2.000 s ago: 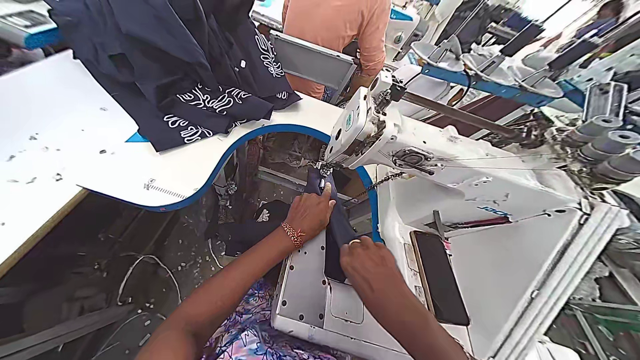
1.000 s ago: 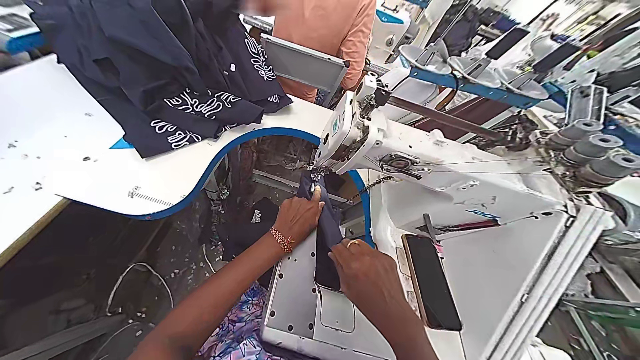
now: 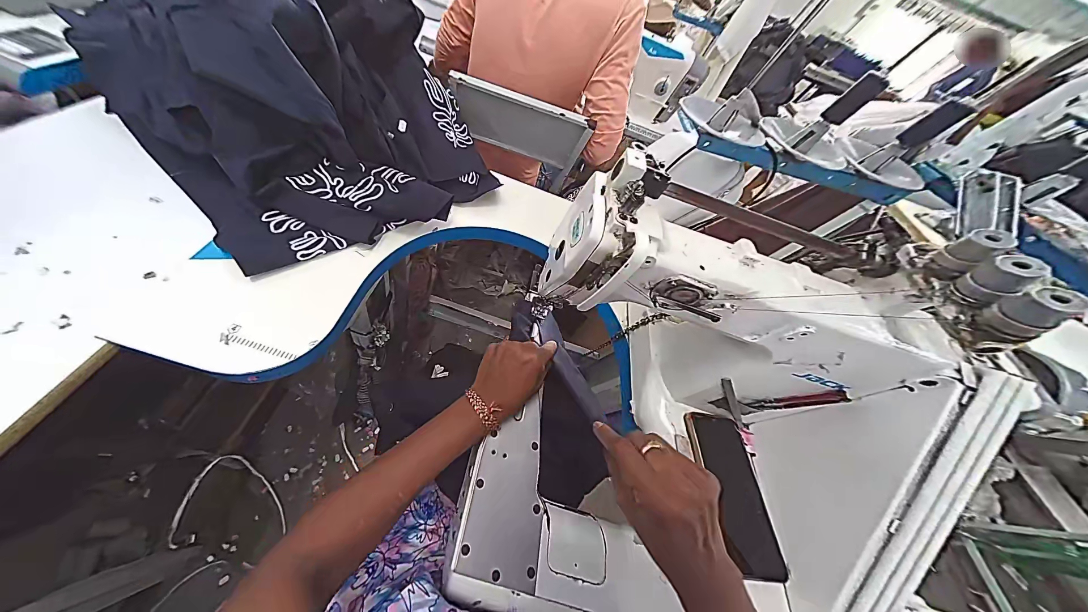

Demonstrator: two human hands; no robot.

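Dark navy fabric (image 3: pixel 571 378) runs from the presser foot (image 3: pixel 537 308) of a white industrial sewing machine (image 3: pixel 680 263) down over its narrow arm. Close below the foot, my left hand (image 3: pixel 512 374) grips the fabric, with a beaded bracelet at the wrist. Farther down, my right hand (image 3: pixel 663 480), a ring on one finger, pinches the fabric's right edge between thumb and fingers. Part of the fabric hangs to the left of the machine arm, below the table cut-out. A pile of navy garments with white embroidery (image 3: pixel 340 187) lies on the white table (image 3: pixel 68 221).
A smartphone (image 3: pixel 739 501) lies on the machine bed beside my right hand, near red-handled tweezers or a similar tool (image 3: pixel 795 399). Grey thread cones (image 3: pixel 1016 276) stand at the right. A person in an orange shirt (image 3: pixel 544 59) is beyond the table. The blue-edged cut-out surrounds the sewing area.
My right hand has moved down the fabric, away from the presser foot, and more of the strip shows between my hands. My left hand stays close below the foot.
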